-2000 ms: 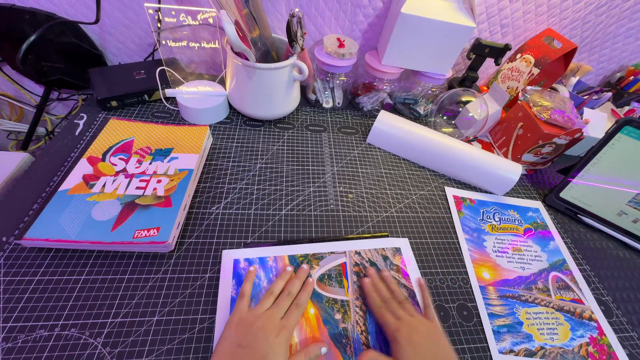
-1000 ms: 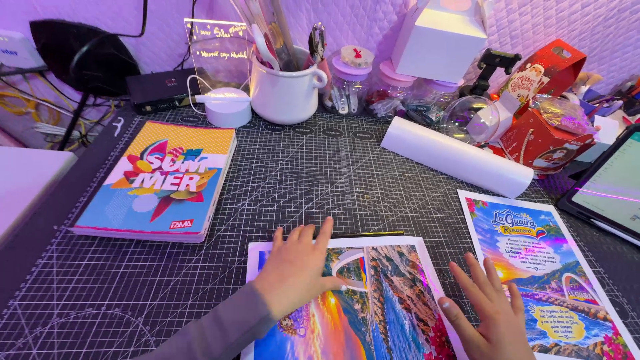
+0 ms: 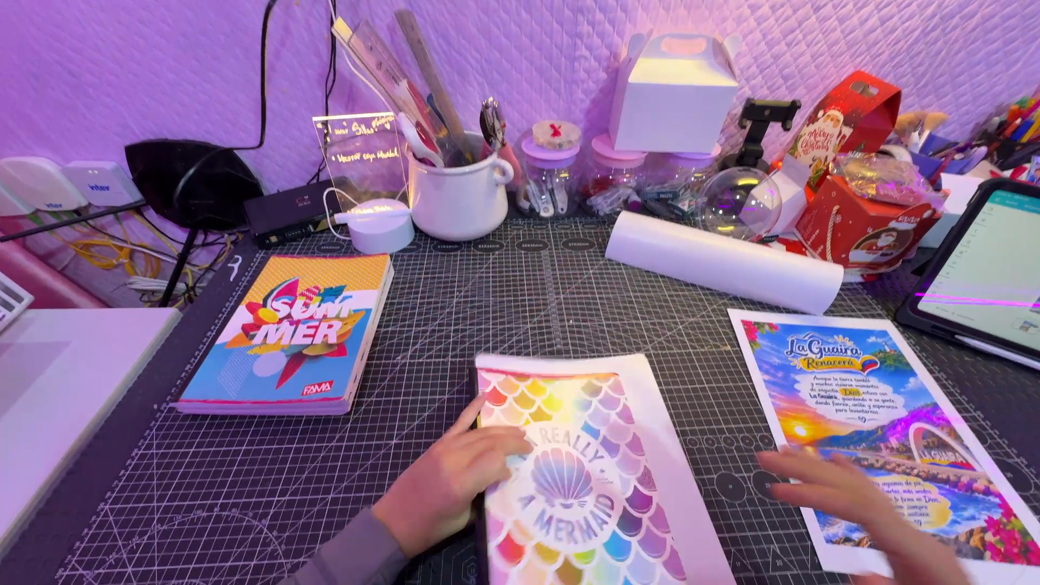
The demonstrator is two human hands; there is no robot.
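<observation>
A notebook with a colourful mermaid-scale cover [image 3: 569,479] lies at the front middle of the black gridded cutting mat [image 3: 561,309]. White paper [image 3: 682,487] shows along its top and right edges; how the two overlap is partly hidden. My left hand [image 3: 455,479] rests on the notebook's left side, index finger stretched along the edge, the others bent over the cover. My right hand [image 3: 861,496] is blurred, fingers spread, over the lower left part of a printed seaside sheet [image 3: 869,406], and appears to hold nothing. A thick "Summer" notebook [image 3: 292,333] lies at the left.
A white paper roll [image 3: 723,260] lies behind the printed sheet. Along the back stand a white enamel mug of tools [image 3: 459,195], lidded jars [image 3: 551,175], a white box [image 3: 674,97] and a red Christmas box [image 3: 869,219]. A tablet [image 3: 991,268] is at the right.
The mermaid-scale notebook now lies where the landscape print showed earlier. My left hand has moved from that print to the notebook's left side.
</observation>
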